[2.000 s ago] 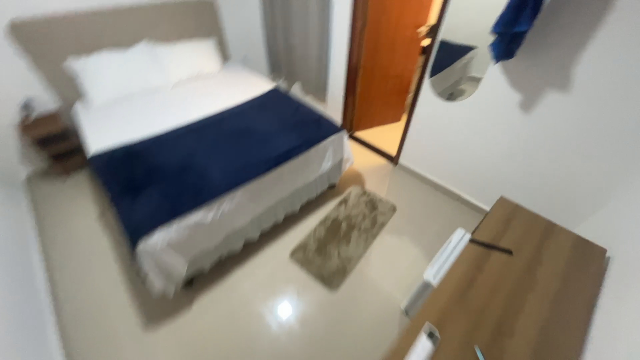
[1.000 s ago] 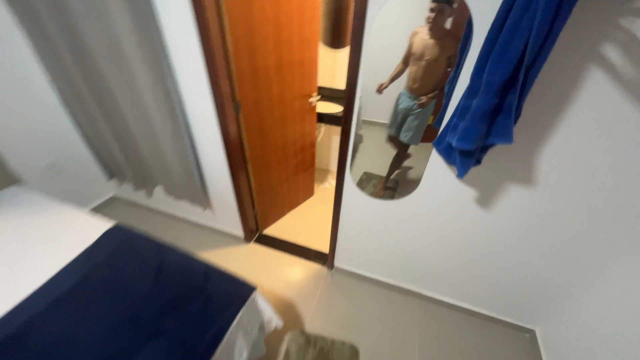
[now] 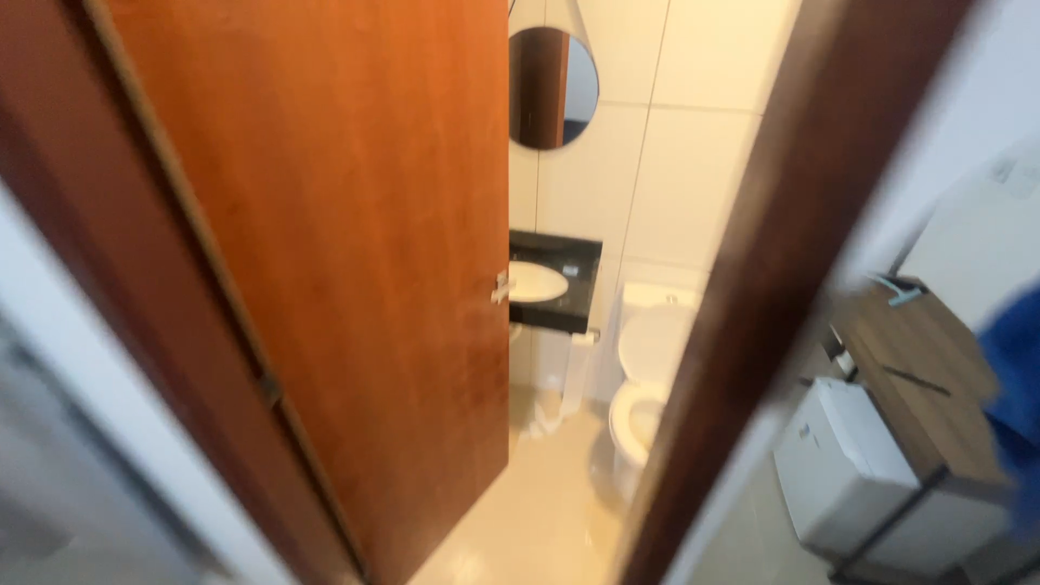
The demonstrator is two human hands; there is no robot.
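Observation:
Neither my left hand nor my right hand shows in the head view. Straight ahead, a wooden door [image 3: 349, 244] stands partly open inside a dark wooden door frame [image 3: 756, 244], with a metal door handle [image 3: 501, 288] at its right edge. Through the doorway a round mirror [image 3: 544, 89] hangs on a tiled wall [image 3: 699, 179]. Below it, the door partly hides a white sink basin [image 3: 536, 282] set in a black countertop [image 3: 569, 315]. A white toilet [image 3: 638, 418] with its lid raised stands right of the sink. Toilet paper [image 3: 552, 418] trails down to the floor.
At the right, in the wall mirror's reflection, are a wooden desk [image 3: 934, 366] with a light blue squeegee-like item [image 3: 898, 291] on it, a white box-shaped appliance [image 3: 845, 463] and a blue cloth [image 3: 1020, 366]. The beige floor [image 3: 528, 504] runs through the doorway.
The view has moved from the bedroom up to the doorway. The bed and rug have left the view, and the sink, toilet and round mirror now show.

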